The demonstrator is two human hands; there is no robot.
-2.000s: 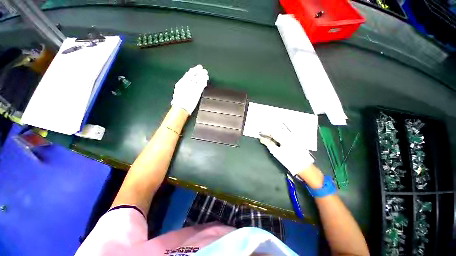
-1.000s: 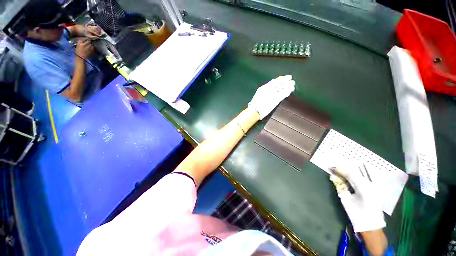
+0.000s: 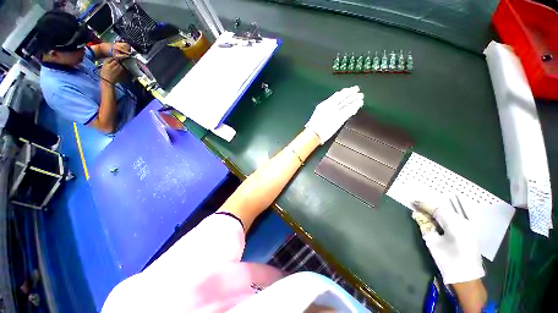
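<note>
My left hand, in a white glove, lies extended on the green bench beside the upper left corner of a brown-grey grooved plate. It holds nothing that I can see. My right hand, in a white glove with stained fingertips, rests over the lower left part of a white sheet with rows of tiny dark marks. Its fingers are curled, and a small dark thing shows by them. Thin silver tweezers show just above this glove; whether the hand grips them is unclear.
A green PCB strip stands at the back. A clipboard and small loose PCBs are left. A long white bundle and red bin are right. Blue-handled cutters lie near the bench edge. A person sits far left.
The view has swung left, bringing in the neighbouring person and the blue surface and losing the black tray. My hands keep nearly the same places by the plate and on the sheet.
</note>
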